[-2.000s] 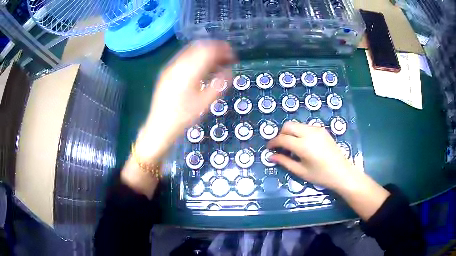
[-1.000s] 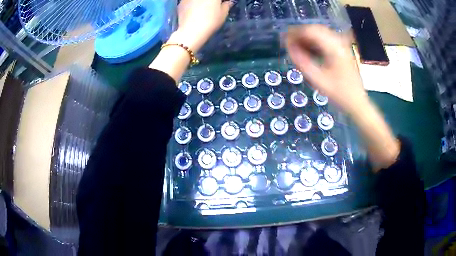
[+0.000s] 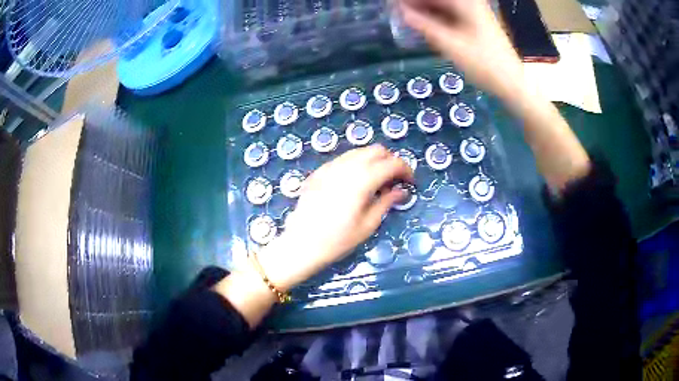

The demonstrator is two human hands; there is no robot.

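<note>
The clear blister tray (image 3: 508, 160) lies on the green bench, with round silver-white parts (image 3: 353, 97) in its upper rows. My left hand (image 3: 350, 197) is over the middle of the tray, thumb and fingertips on a round part (image 3: 404, 196) in the fourth row from the far side. The hand hides several pockets to its left. Pockets to the right of that part show no part, and one at the row's right end holds one. Glare covers the near row. My right hand (image 3: 447, 26) is blurred and cut off at the top edge, near the source stack (image 3: 316, 41); its grip is unclear.
A white-wired fan with a blue base (image 3: 167, 48) is at far left. Stacked clear trays (image 3: 112, 238) and cardboard (image 3: 46, 238) stand at left. A phone (image 3: 527, 30) lies at far right on paper (image 3: 573, 78). More stacked trays are at the right edge.
My left hand has come back from the far stack onto the tray. My right hand has moved up toward the stack. A part now shows in a fourth-row pocket that looked empty.
</note>
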